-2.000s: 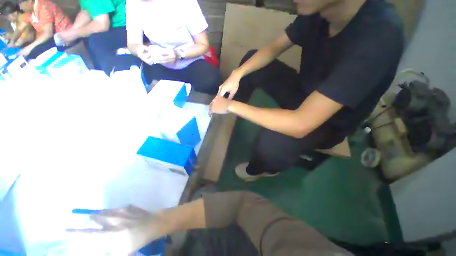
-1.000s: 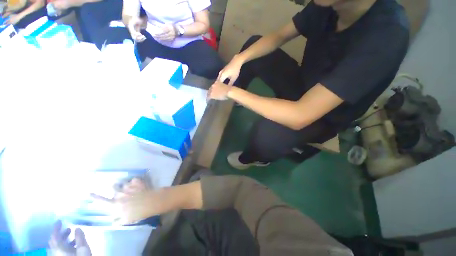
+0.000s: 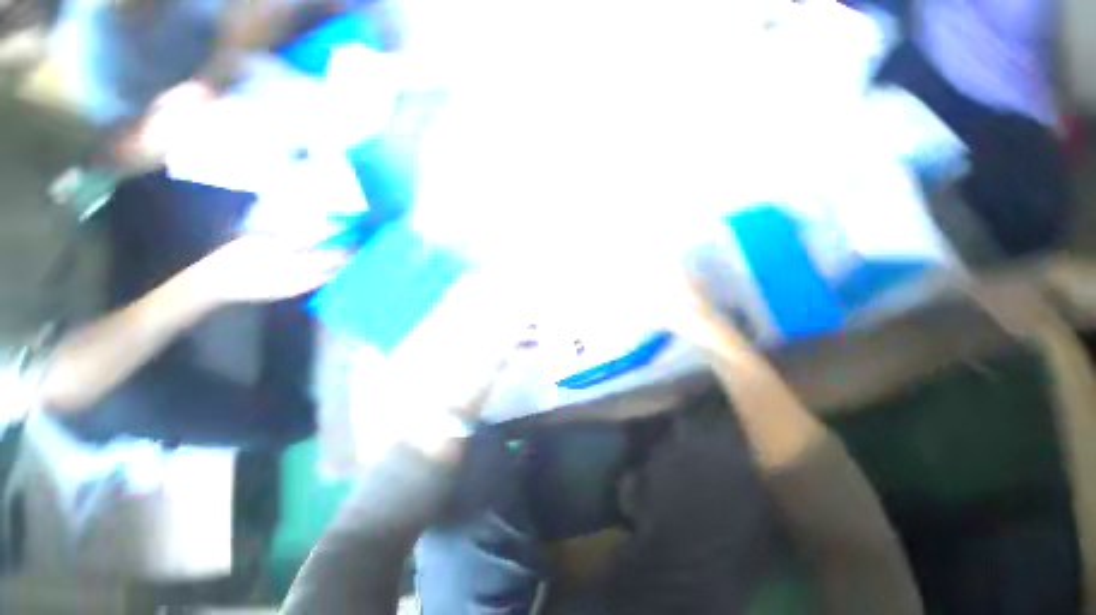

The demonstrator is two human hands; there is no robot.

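The frame is blurred and the table is badly overexposed. My left hand (image 3: pixel 463 382) reaches over the table's near edge, its fingers lost in the glare. My right hand (image 3: pixel 712 315) reaches onto the table farther right, also washed out. A thin blue box edge or flap (image 3: pixel 615 362) lies between my hands near the table's edge; the rest of that thing is hidden in glare. A blue-and-white retail box (image 3: pixel 787 272) stands just right of my right hand. I cannot tell whether either hand holds anything.
A blue box or lid (image 3: pixel 391 284) lies to the left, beside a neighbouring person's arm (image 3: pixel 144 330). More boxes (image 3: pixel 895 279) stand at the right. Another person's arm (image 3: pixel 1052 318) is at the right edge. The table's wooden edge (image 3: pixel 865 351) runs in front of me.
The view has swung left, away from the person in dark clothes. The left neighbour and both my forearms now show. My right hand now appears right of centre, beside the blue box.
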